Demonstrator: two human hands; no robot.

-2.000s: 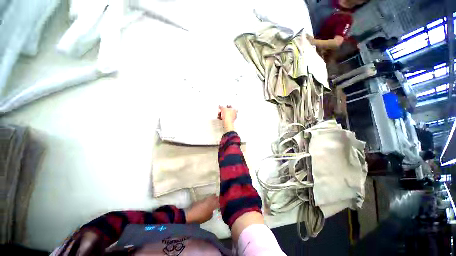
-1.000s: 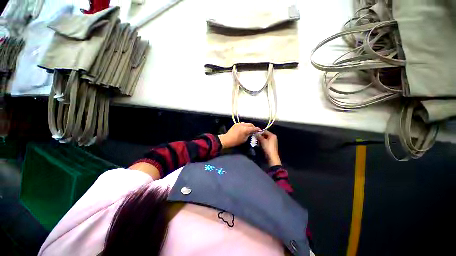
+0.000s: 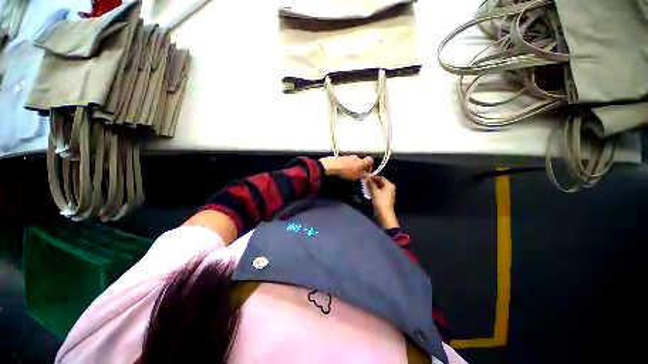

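A beige tote bag [image 3: 349,44] lies folded on the white table, its dark opening edge towards me. Its two handles [image 3: 385,128] hang over the table's front edge to my hands. My left hand [image 3: 348,167] holds the end of the handles with bent fingers. My right hand [image 3: 382,192] is just right of and below it, fingertips pinched on a small white tag [image 3: 366,187] at the handle end. The fingers partly hide the tag and the handle tips.
A neat stack of folded bags [image 3: 78,67] lies at the left, its handles hanging over the edge with white tags. More bags [image 3: 607,57] with sprawling handles lie at the right. A red item [image 3: 104,7] is at the far left. A green crate [image 3: 78,274] stands on the floor.
Since two seconds ago, my hands have gone from the bag on the table to its handle ends. Over the last second they stay together at the tag, while the view has shifted slightly.
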